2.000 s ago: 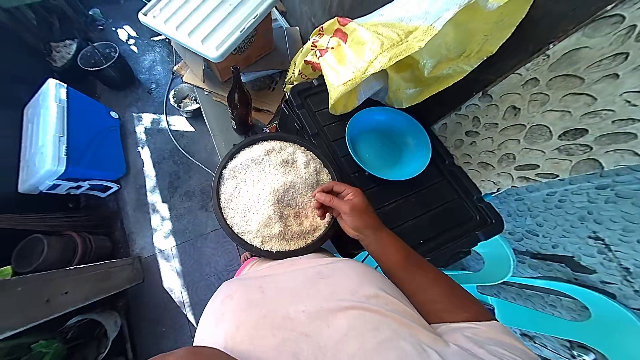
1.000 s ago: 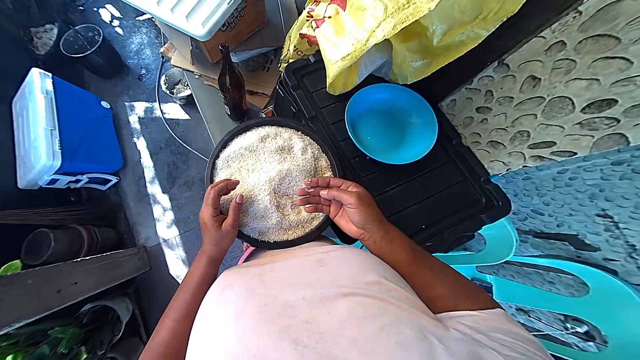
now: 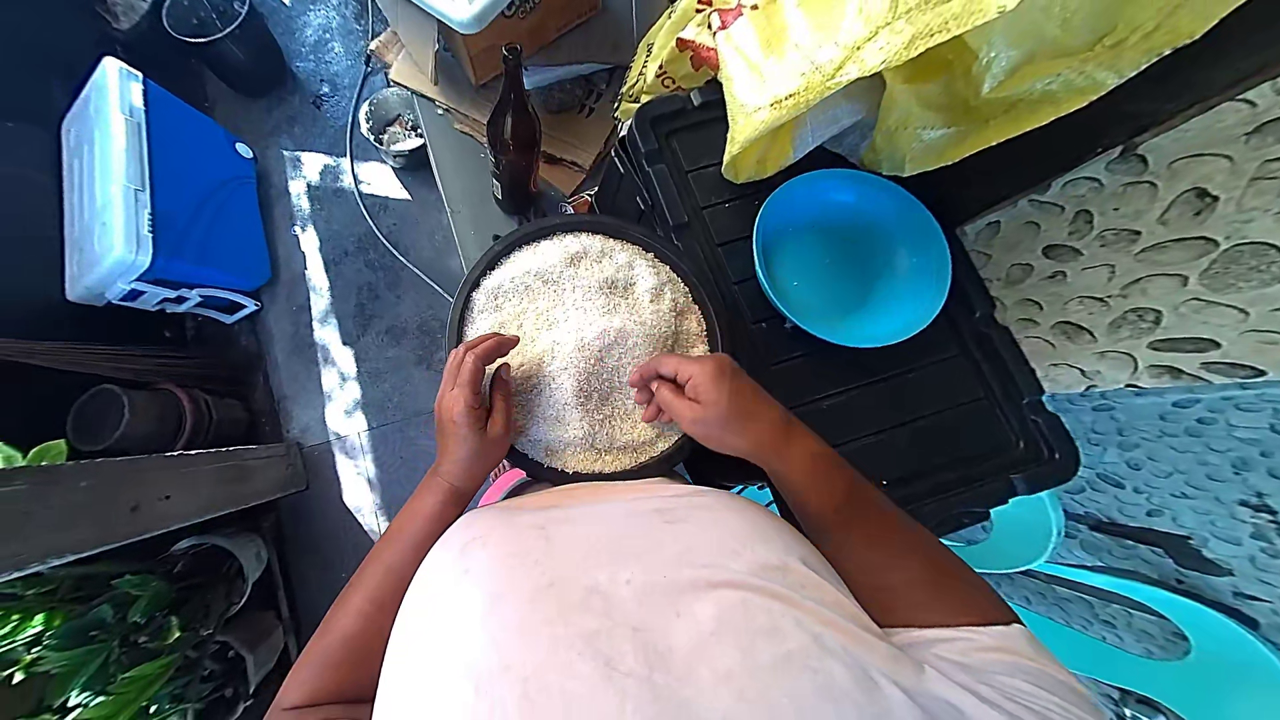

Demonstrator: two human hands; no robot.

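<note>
A round black tray [image 3: 716, 330] full of pale grain, which looks like rice [image 3: 590, 300], lies at my waist. My left hand [image 3: 476, 405] rests at the tray's left rim, its fingers curved and apart over the grain, holding nothing that shows. Over the right part of the grain is my right hand [image 3: 700, 398], its fingers bent and fingertips close together; whether something small is between them cannot be seen. To the right, a blue plastic bowl [image 3: 852, 258] sits on a black storage bin lid [image 3: 900, 430].
A brown glass bottle [image 3: 514, 140] stands just behind the tray, near cardboard [image 3: 560, 150]. A yellow woven sack [image 3: 860, 60] covers the bin's far end. At left are a blue cooler [image 3: 200, 180] and a small bucket [image 3: 394, 125]; a turquoise plastic chair [image 3: 1130, 620] is at lower right.
My left hand, out of sight two seconds ago, came to the tray's left side and remains there. My right hand stays over the grain, its fingers more curled than one second ago.
</note>
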